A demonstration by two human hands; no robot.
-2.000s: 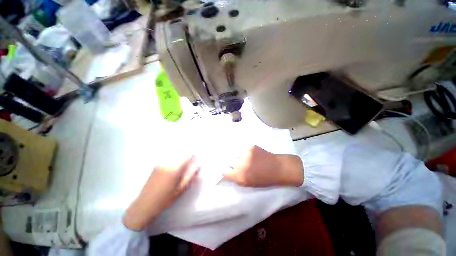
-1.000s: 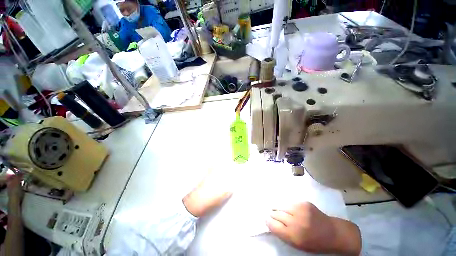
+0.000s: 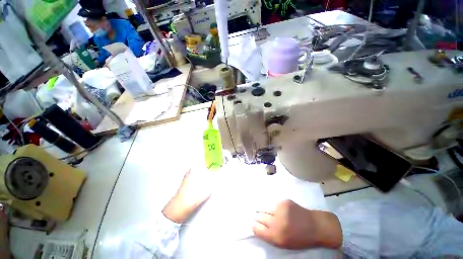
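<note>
A white fabric piece lies on the machine table below the needle area, strongly overexposed. My left hand rests on the fabric to the left of the needle, its fingertips washed out by the glare. My right hand lies on the fabric to the right and nearer to me, its fingers curled down; whether they pinch cloth is unclear. The cream sewing machine reaches over from the right. A bright green tag hangs left of the needle.
A black smartphone and a yellow bit lie under the machine arm. A yellowish machine stands at left. A lilac mug stands behind the machine. A person in blue sits at the upper left.
Since the earliest frame the view has tilted up, showing the workshop behind. Since one second ago the scene has shifted left. Both hands remain on the fabric, the left a little nearer the tag.
</note>
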